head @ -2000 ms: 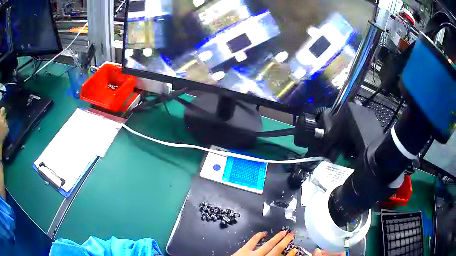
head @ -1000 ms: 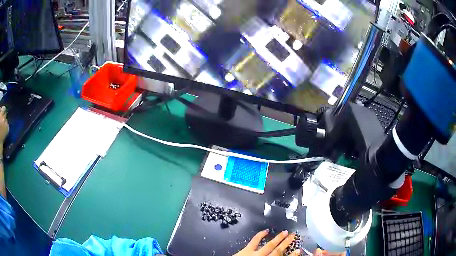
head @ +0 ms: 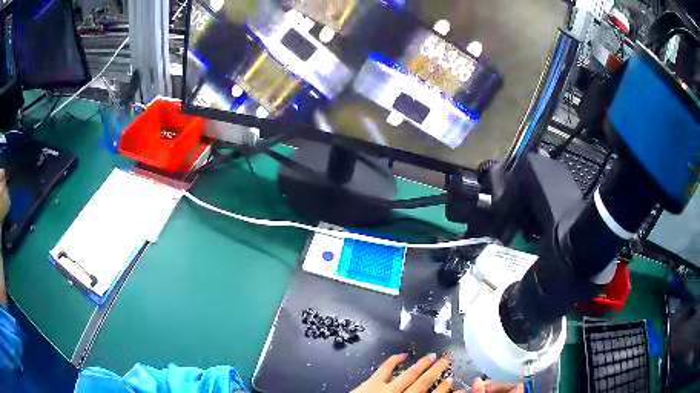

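Observation:
Small metal components (head: 444, 373) lie on the black mat (head: 299, 368) under and beside the fingertips of my left hand (head: 411, 378). That hand is flat with its fingers spread, cut off by the bottom edge. My right hand (head: 495, 386) shows only as fingertips at the bottom edge, partly hidden by the ring light (head: 477, 345). A thin pale tool seems to be at its fingertips, too small to tell clearly. The video microscope (head: 560, 269) stands above. The monitor (head: 338, 84) shows enlarged gold and silver components with white tabs.
A second pile of small parts (head: 331, 327) lies on the mat, below a white-framed blue box (head: 354, 262). A clear plastic piece (head: 442, 318) is near the ring light. Red bins (head: 160, 137), a clipboard (head: 115, 230), a white cable (head: 284, 223) and a black component tray (head: 616, 357) surround it. Another person's sleeve (head: 11, 341) shows at left.
The components on the monitor have shifted and turned, and a marked one now shows at its right. My fingers have moved slightly over the small parts. The whole view has shifted a little.

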